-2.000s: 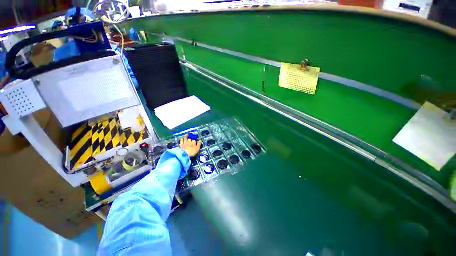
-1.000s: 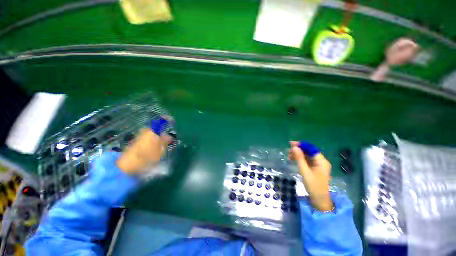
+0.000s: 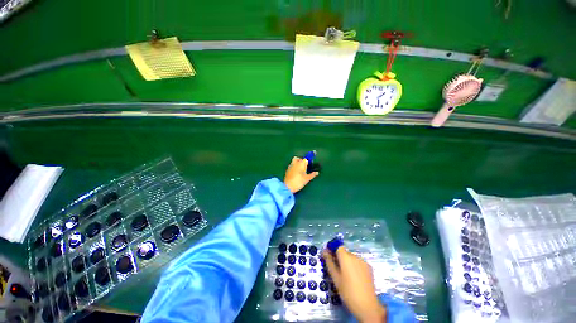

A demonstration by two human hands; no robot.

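Note:
My left hand (image 3: 299,174), a blue cot on one finger, is at the bench middle beyond the near tray. A small dark spot shows at its fingertips; I cannot tell whether it is held. My right hand (image 3: 354,281), also with a blue cot, has its fingertips low over the small-parts tray (image 3: 399,277). Rows of small round black parts (image 3: 291,259) fill the tray's left side; the hand hides some. I cannot tell whether it pinches one. The large-parts tray (image 3: 165,211) at left holds larger black discs (image 3: 139,221); some pockets at its upper right are empty.
Two loose black discs (image 3: 419,236) lie right of the near tray. A filled tray stack (image 3: 461,265) stands at right, partly under a translucent sheet (image 3: 537,236). White paper (image 3: 28,199) lies far left. Papers, an apple-shaped clock (image 3: 379,94) and a pink brush (image 3: 462,92) hang behind.
My view has swung right from the left tray. My left hand has left that tray for the bench middle. My right hand has moved down and left, onto the small-parts tray.

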